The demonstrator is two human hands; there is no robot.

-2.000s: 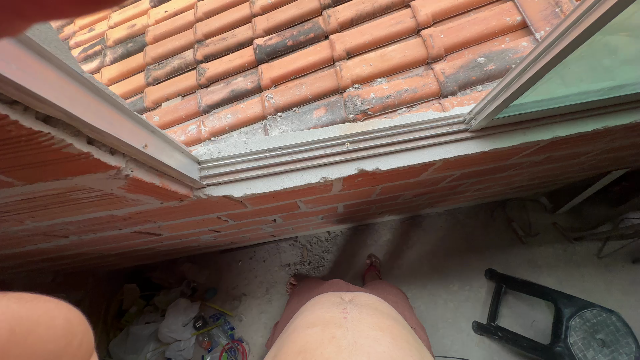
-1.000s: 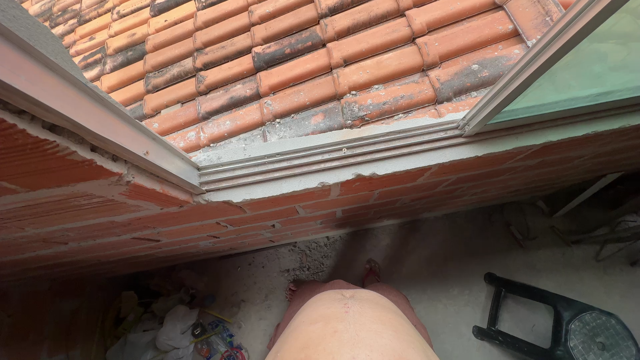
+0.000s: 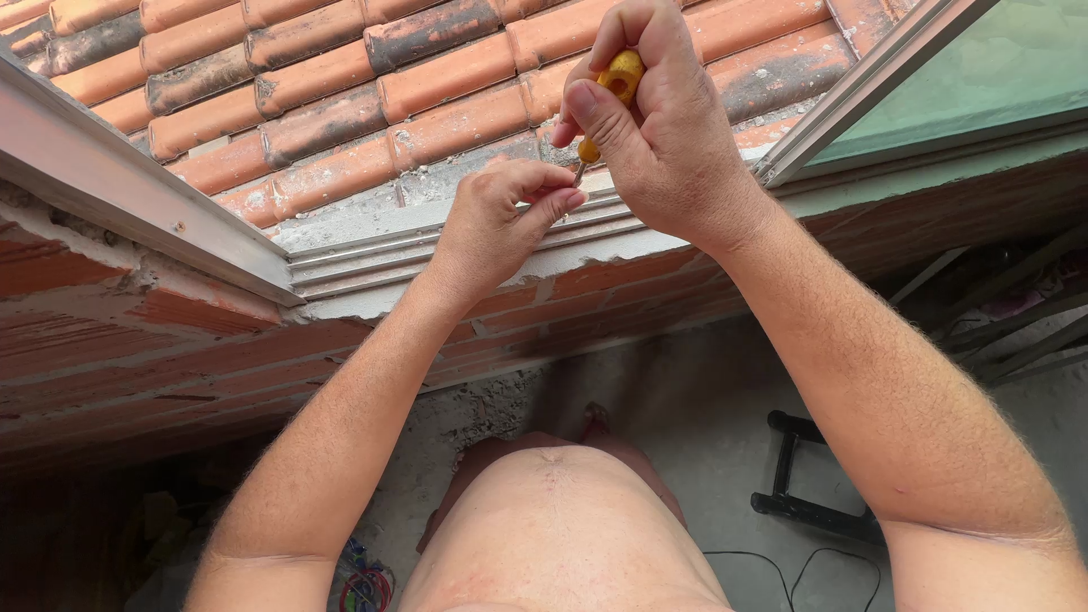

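My right hand (image 3: 663, 127) is closed around the yellow handle of a screwdriver (image 3: 621, 78), whose short metal shaft points down toward the fingertips of my left hand (image 3: 501, 212). The thumb and index finger of the left hand are pinched at the screwdriver's tip; whether a small screw sits between them, I cannot tell. Both hands are above the aluminium window track (image 3: 374, 261), which runs along the sill on top of a brick wall.
Clay roof tiles (image 3: 450, 127) lie outside the window. A glass pane in its frame (image 3: 952, 93) stands at the right, an aluminium jamb (image 3: 170, 204) at the left. Below are a black plastic stool (image 3: 816, 510), a black cable (image 3: 765, 557) and red wire (image 3: 367, 586) on the floor.
Both hands and forearms have come into view over the window track, the right one with the screwdriver. One second ago neither hand was visible there.
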